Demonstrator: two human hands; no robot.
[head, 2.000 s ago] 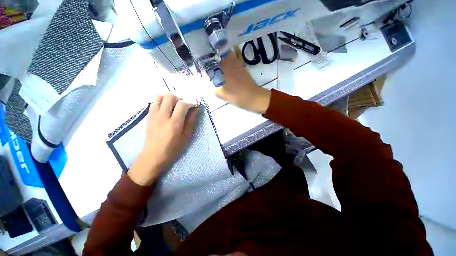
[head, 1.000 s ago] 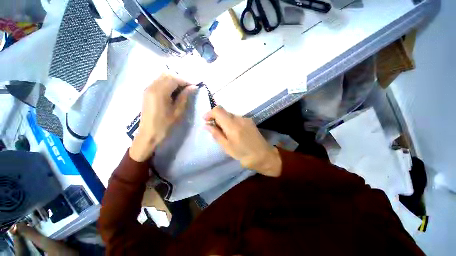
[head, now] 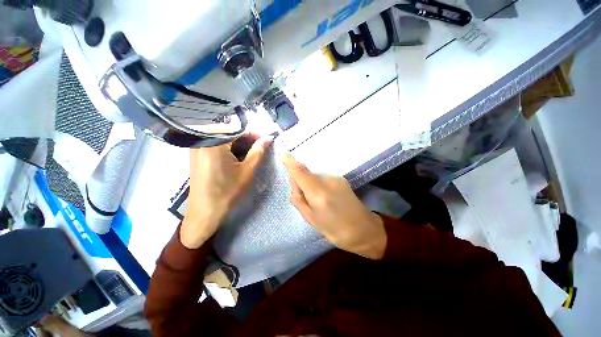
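Note:
A pale grey-white garment panel (head: 263, 217) with dark trim at its left edge lies over the table's front edge below the sewing machine head (head: 191, 39). My left hand (head: 221, 184) grips the panel's upper edge, thumb and fingers pinching beside the needle area (head: 254, 108). The machine head partly hides its fingertips. My right hand (head: 333, 207) holds the panel's right edge, fingertips close to the left thumb. The presser foot and the pinched seam are too bright and covered to make out.
Black shears (head: 361, 43) and black thread snips (head: 435, 12) lie behind at the right. A white strip (head: 415, 99) crosses the table's ruler edge. Speckled fabric (head: 76, 99) and a rolled panel (head: 109, 184) are at left. Part of another person's arm (head: 59, 326) shows at bottom left.
My right hand has moved from behind the needle area to the panel's right edge. Both hands have then shifted with the panel's corner in close under the machine head. The view has shifted.

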